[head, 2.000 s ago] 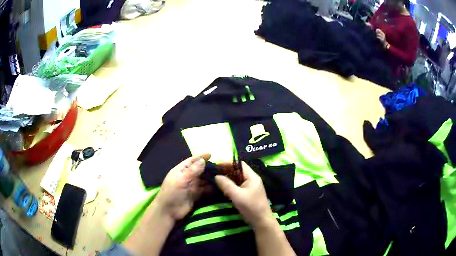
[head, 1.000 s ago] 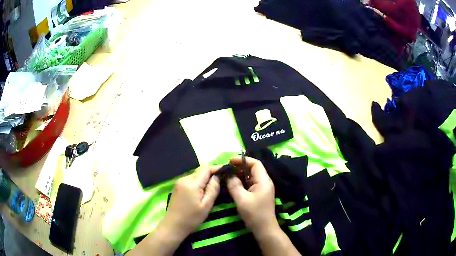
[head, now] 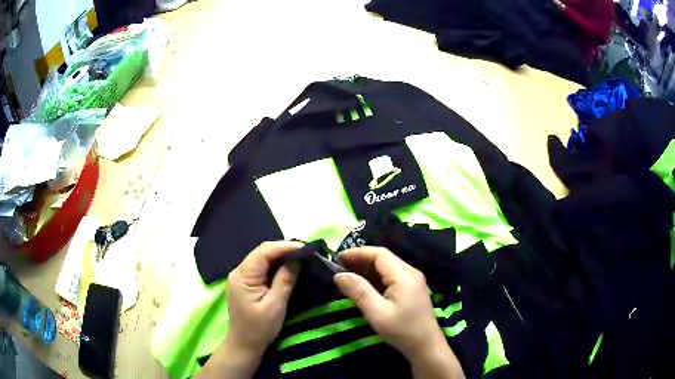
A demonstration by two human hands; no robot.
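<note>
A black and neon-green top (head: 296, 148) lies spread on the pale table, with a black logo panel (head: 381, 178) showing a pale hat and script. My left hand (head: 259, 289) pinches a bunched black edge (head: 314, 270) of the sleeve, which has parallel green stripes (head: 326, 342). My right hand (head: 392, 292) holds small metal thread snips (head: 329, 262), their blades pointing left at the black edge. The handles are hidden in my fingers.
A phone (head: 99, 329), keys (head: 111, 232), a bottle (head: 28, 307), a red tray (head: 74, 207) and a green basket (head: 111, 85) are at left. A garment pile (head: 622, 222) and blue bundle (head: 603, 104) are at right. Dark cloth (head: 488, 33) and a person's red sleeve (head: 588, 18) are across the table.
My hands have moved apart a little, and the snips' blades now show between them at the black edge. The view has shifted slightly.
</note>
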